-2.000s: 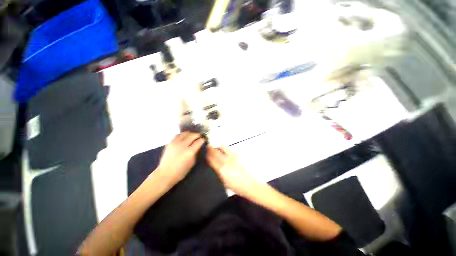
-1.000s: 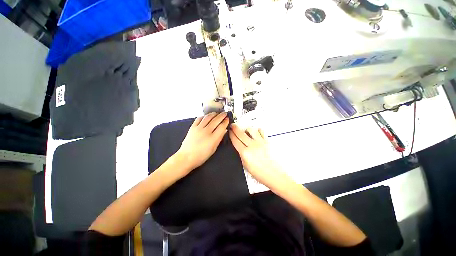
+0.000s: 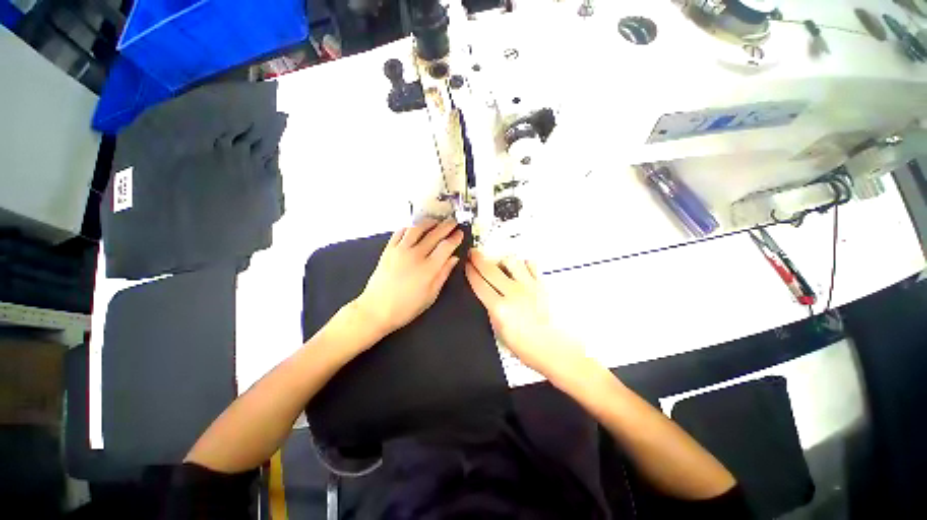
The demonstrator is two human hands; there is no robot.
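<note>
A black fabric panel (image 3: 396, 355) with rounded corners lies on the white table in front of me, its upper right corner at the presser foot and needle (image 3: 462, 211). My left hand (image 3: 412, 274) rests on the panel with its fingertips just below the foot. My right hand (image 3: 518, 310) holds the panel's right edge, fingertips close to the left ones. The fingers hide the corner and the stitch line. The white sewing machine (image 3: 732, 112) stands at the upper right.
Labelled panels (image 3: 188, 188) lie at upper left, plain panels (image 3: 168, 330) below them. Blue bin (image 3: 208, 41) stands behind. Screwdriver (image 3: 681, 201) and red-black snips (image 3: 785, 269) lie right of the needle. Finished pieces (image 3: 747, 442) are at lower right.
Since two seconds ago the camera view has shifted and sharpened, showing the machine head more clearly. Over the last second the hands and panel have hardly moved.
</note>
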